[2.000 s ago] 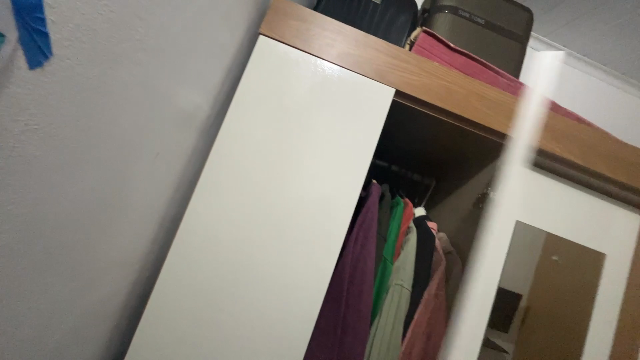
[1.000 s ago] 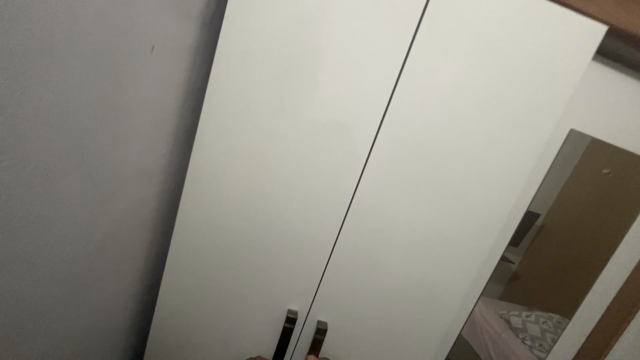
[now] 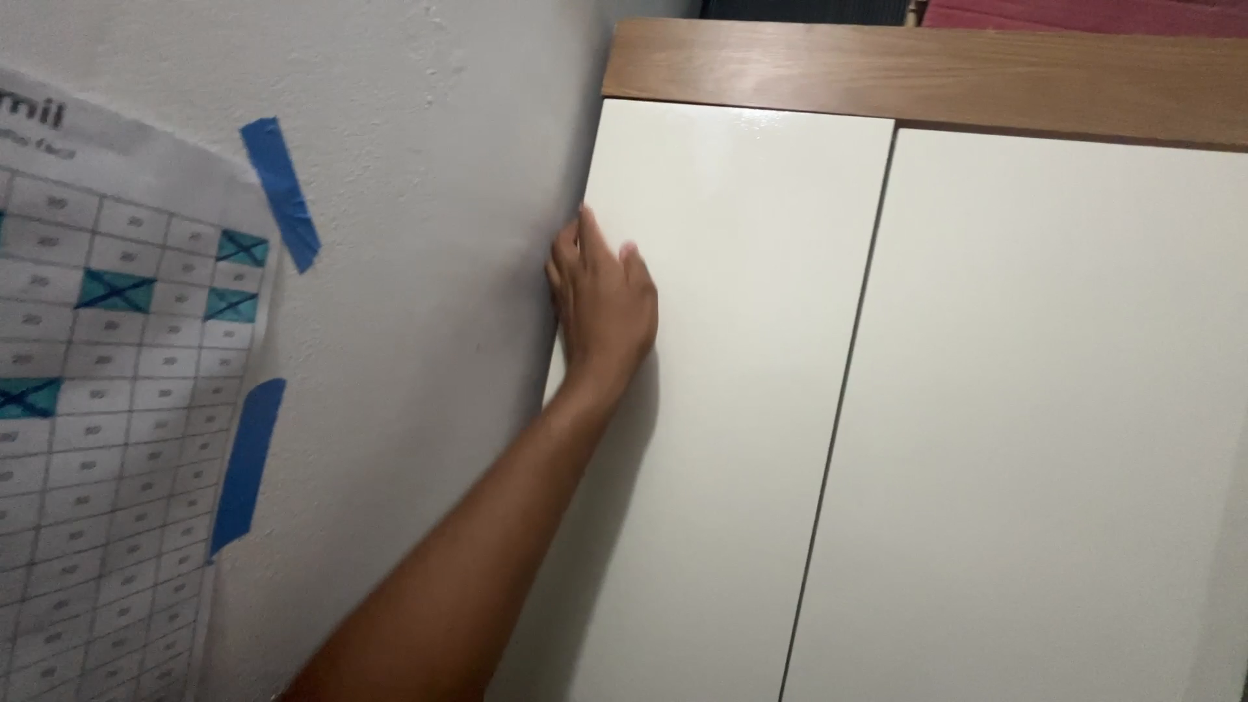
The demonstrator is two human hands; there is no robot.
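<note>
My left hand is at the outer left edge of the white left wardrobe door. Its fingers curl around that edge beside the wall, and the thumb rests on the door's front. The fingertips nearest the wall are partly hidden. To the right, the white right wardrobe door stands closed, with a thin dark seam between the two doors. A wood-coloured top rail runs above both. My right hand is out of view.
The wall lies close along the wardrobe's left side. A printed grid chart with blue-green crossed squares hangs there, held by upper blue tape and lower blue tape. A dark case and red fabric are atop the wardrobe.
Two seconds ago the wardrobe stood open with hanging clothes showing; one second ago both doors were closed, with fingertips at the handles. Now my left hand is at the left door's outer edge.
</note>
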